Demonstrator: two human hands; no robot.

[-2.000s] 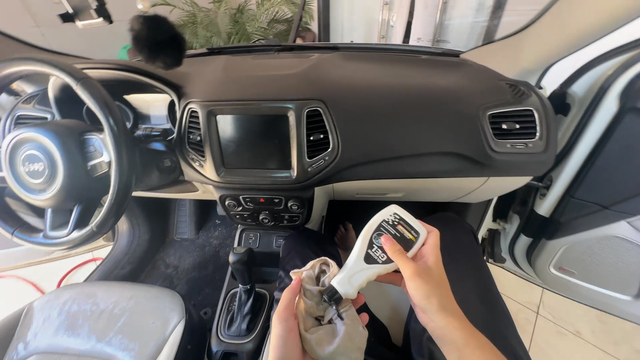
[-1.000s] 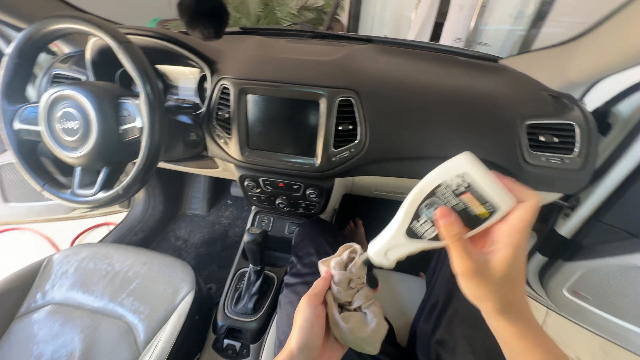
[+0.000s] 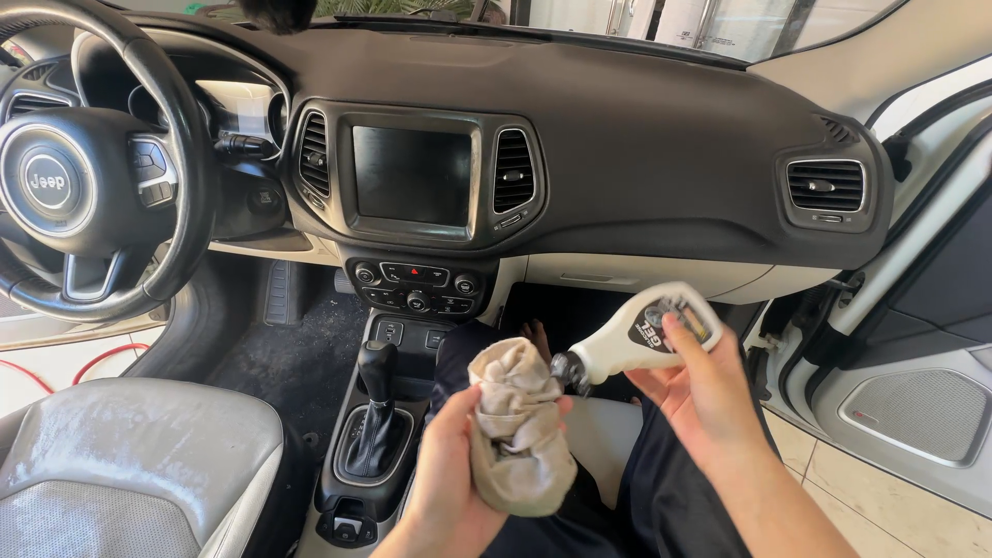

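In the head view my left hand (image 3: 457, 465) holds a bunched beige cloth (image 3: 521, 434) above my lap, right of the gear lever. My right hand (image 3: 701, 387) grips a white plastic bottle of silicone gel (image 3: 620, 341) with a dark label. The bottle is tilted, its black cap end (image 3: 572, 372) pointing down and left, close beside the cloth's upper right edge. Whether the cap touches the cloth I cannot tell. Part of my left hand's fingers is hidden behind the cloth.
The dashboard (image 3: 643, 139) with its dark centre screen (image 3: 412, 174) spans the car's front. The Jeep steering wheel (image 3: 194, 178) stands left, above a grey driver's seat (image 3: 139, 457). The gear lever (image 3: 377, 372) rises from the console. At right is an open door (image 3: 914, 403).
The bottle was tipped over the cloth two seconds ago, was raised higher a second ago, and now sits lower with its cap beside the cloth. Both hands have kept their holds.
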